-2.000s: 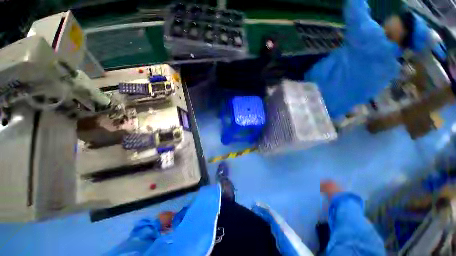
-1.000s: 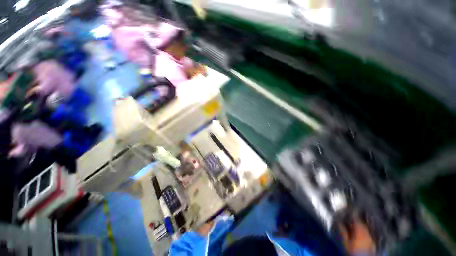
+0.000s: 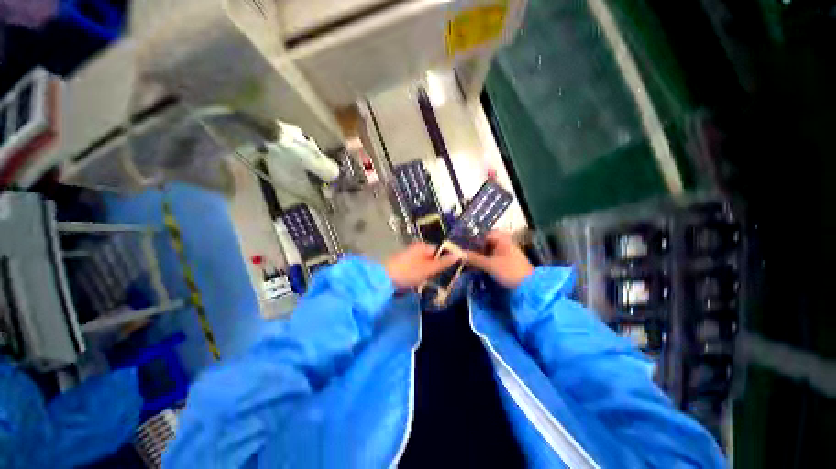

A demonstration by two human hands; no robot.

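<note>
A keypad phone [image 3: 483,215], black keypad end up and pale gold frame end toward my body, is held in front of me at the machine's front edge. My right hand [image 3: 504,260] grips its side near the middle. My left hand [image 3: 418,267] pinches the gold frame end. Another keypad phone [image 3: 415,190] lies in the right fixture, just behind my hands. A third keypad phone [image 3: 302,231] lies in the left fixture. The pale machine head [image 3: 307,154] stands between and behind the fixtures. Blur hides finer detail.
The cream gantry [image 3: 367,46] with a yellow label spans the back. At right, a clear blister tray [image 3: 600,275] with dark parts in its pockets sits by a green bench [image 3: 568,137]. A rack [image 3: 110,229] stands at left, with a blue sleeve [image 3: 92,408] at lower left.
The view has turned to the machine and come closer. My right hand, over the blister tray a second ago, is now in front of me with a phone, and my left hand has joined it.
</note>
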